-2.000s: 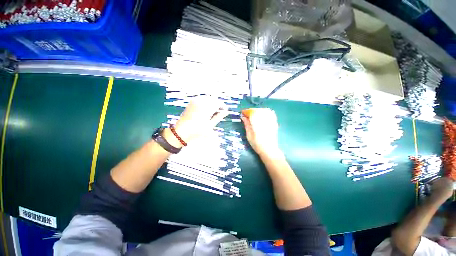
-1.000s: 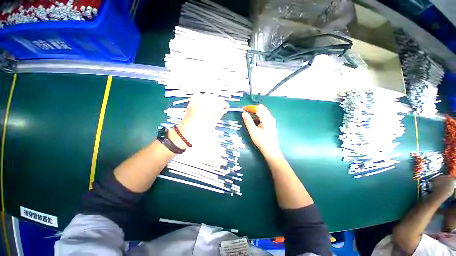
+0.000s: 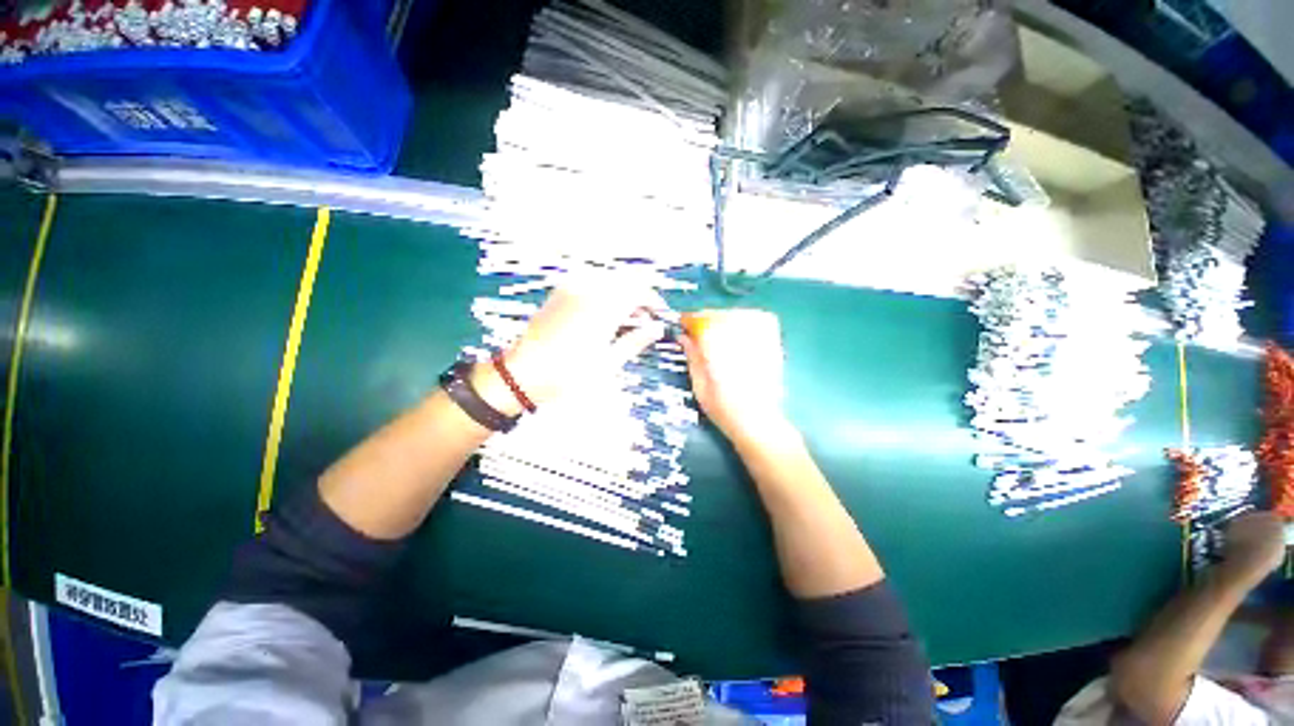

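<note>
My left hand [image 3: 585, 329] is over the spread of white leads [image 3: 568, 461], its fingertips closed on the end of a lead. My right hand [image 3: 741, 366] is just right of it, with a short orange piece [image 3: 694, 325] at its thumb and fingertips. The fingertips of both hands nearly meet. The lead between them is small and overexposed, and the orange piece is partly hidden by the fingers. A dense stack of white tubes [image 3: 596, 177] lies beyond my hands.
A blue bin [image 3: 213, 107] stands upper left. A beige carton [image 3: 1114, 213] with clear bags and dark green cord [image 3: 823, 234] is beyond my right hand. A banded lead bundle [image 3: 1057, 383] lies right. Another person's arm [image 3: 1199, 610] is at far right. One lead [image 3: 561, 637] lies near the front edge.
A second ago, a white lead stretched between my separated hands. Now my fingertips are closer together and slightly lower, and the orange piece shows less.
</note>
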